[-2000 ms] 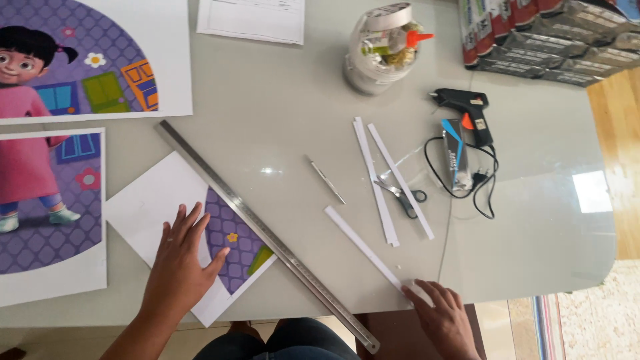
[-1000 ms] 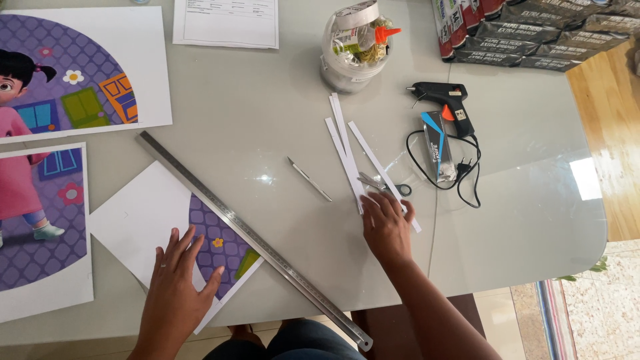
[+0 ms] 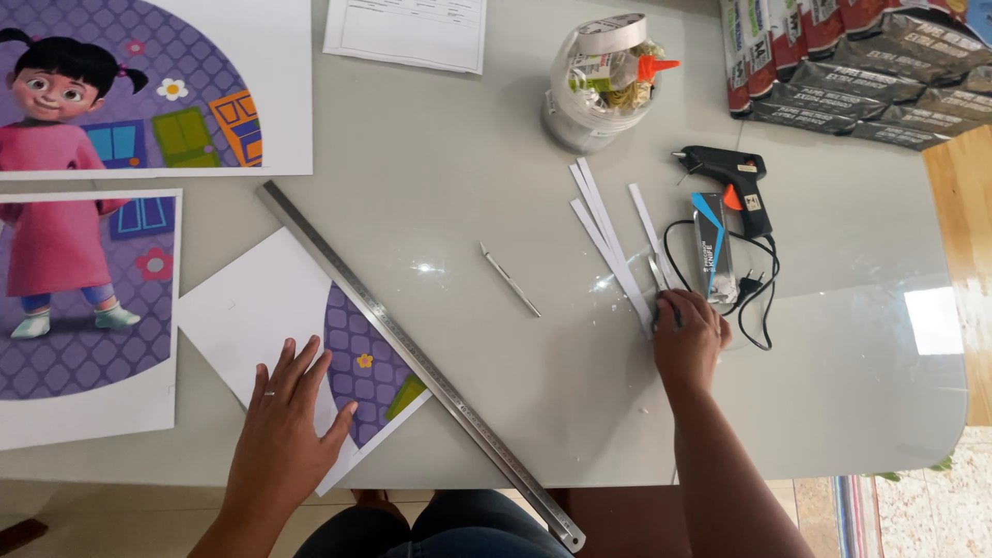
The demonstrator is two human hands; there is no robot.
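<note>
My left hand (image 3: 291,422) lies with fingers spread on a printed paper sheet (image 3: 256,310) showing part of a purple cobbled pattern. A long steel ruler (image 3: 418,360) lies diagonally over the sheet's right edge and juts past the table's front edge. My right hand (image 3: 690,333) has its fingers closed on the handles of a pair of scissors (image 3: 659,271), blades pointing away from me. Left of it are several narrow white paper strips (image 3: 612,240), and another strip (image 3: 640,209) lies by the blades. A precision craft knife (image 3: 509,280) rests between the ruler and the strips.
A black hot glue gun (image 3: 732,182) with its cord and a precision knife package (image 3: 714,248) lie at the right. Behind stand a plastic jar of supplies (image 3: 593,116) and stacked paper packs (image 3: 852,85). Large printed sheets (image 3: 287,93) and a form (image 3: 403,39) lie farther left and back.
My right hand has moved from a white strip near the table's front edge to the scissors. That strip now lies with the others. My left hand has stayed on the sheet.
</note>
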